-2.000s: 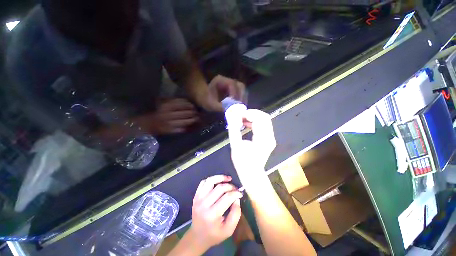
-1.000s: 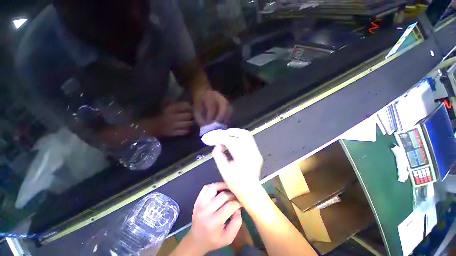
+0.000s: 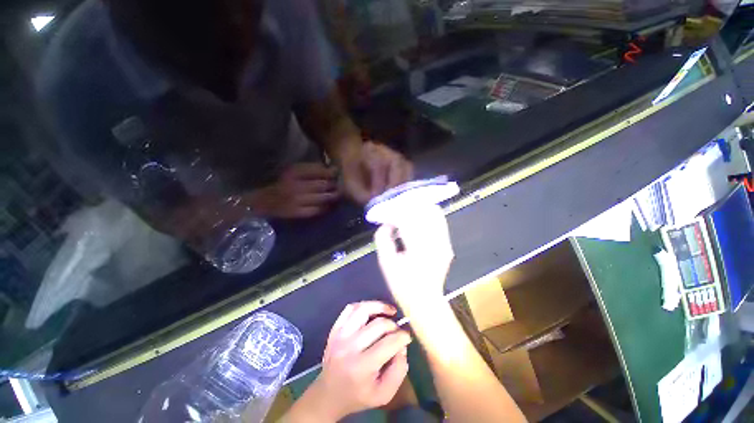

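The black mirror-like screen (image 3: 273,99) fills the upper left and reflects a person, both hands and the bottle. A pale trim strip (image 3: 331,263) runs between the glass and the dark grey lower frame (image 3: 529,215). My right hand (image 3: 417,248) holds a white cleaning cloth (image 3: 413,201), spread flat against the glass just above the trim; overexposure blurs its fingers. My left hand (image 3: 364,355) has curled fingers at the frame's near edge; whether it holds anything is unclear. Whitish marks (image 3: 339,255) show by the trim, left of the cloth.
A clear plastic bottle (image 3: 256,355) lies at the lower left, over the frame. Open cardboard boxes (image 3: 529,363) stand below the frame. A green-topped table (image 3: 620,281) at the right holds papers (image 3: 690,380) and a device with keys (image 3: 697,264). A label (image 3: 682,76) is at the far right of the screen.
My right hand has moved left along the trim, then back right and up with the cloth, which now looks wider. My left hand has stayed near the frame's edge.
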